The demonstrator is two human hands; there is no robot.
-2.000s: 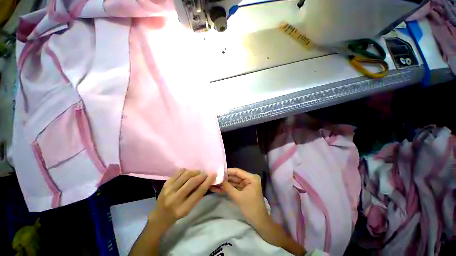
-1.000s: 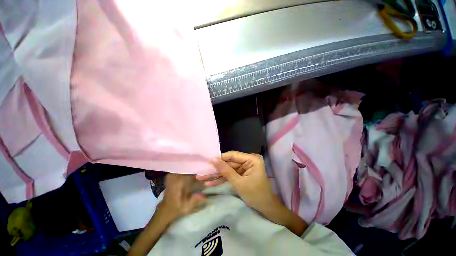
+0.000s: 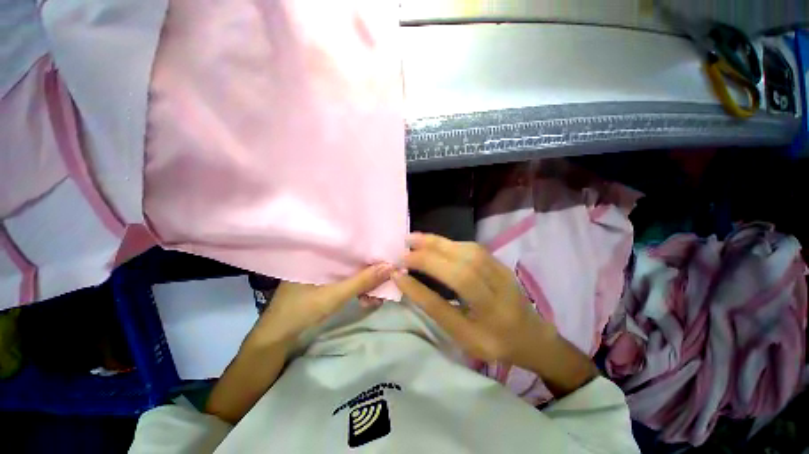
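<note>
The pink and white garment piece point(image 3: 275, 133) hangs over the table's front edge at the left, with white panels and darker pink strips. My left hand point(image 3: 310, 306) pinches its lower hem near the right corner, thumb on top and fingers partly hidden under the cloth. My right hand point(image 3: 475, 297) holds the same corner from the right with thumb and fingertips. The two hands are close together in front of my body. The machine head and needle are out of view.
White machine table point(image 3: 550, 71) with grey ruler-marked edge point(image 3: 603, 133). Scissors with yellow and green loops point(image 3: 736, 84) lie at its right end. More pink and white garments point(image 3: 568, 248) hang below, with a heaped bundle point(image 3: 718, 328) at right. Blue crate point(image 3: 142, 332) stands lower left.
The view has tilted down, taking the machine head out of sight. My left hand, lowered and blurred a second ago, is back on the hem. My right hand has stayed at the corner.
</note>
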